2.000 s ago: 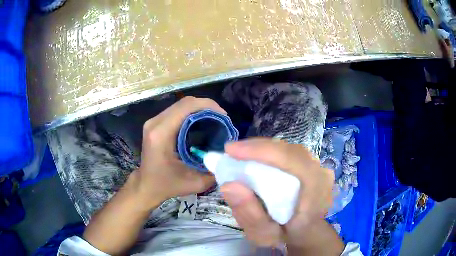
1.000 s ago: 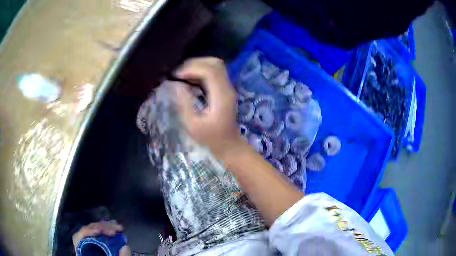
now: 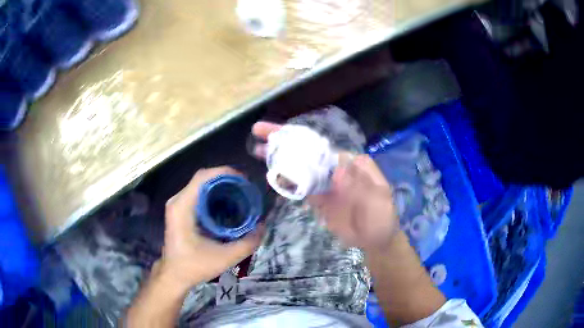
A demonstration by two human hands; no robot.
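My left hand [image 3: 182, 240] is closed around a blue tubular piece [image 3: 228, 207] over my lap, its round open end facing up at me. My right hand [image 3: 358, 202] holds a pale ring [image 3: 298, 161] just to the right of the tube, apart from it. The ring is white, with a hole showing at its lower left, and is blurred by motion. A white object, apparently the glue bottle [image 3: 261, 16], is on the bench at the top edge of the view.
The tan bench [image 3: 154, 96] curves across the front. Dark blue pieces with pale scalloped edges [image 3: 61, 48] are at the upper left. A blue ring bin [image 3: 470, 256] with pale rings and clear plastic is at my right knee. A person's dark sleeve [image 3: 512, 122] is at the right.
The glue bottle has left my right hand, which reached to the ring bin and now holds a pale ring near the tube. My left hand still holds the tube. The view has swung right and back.
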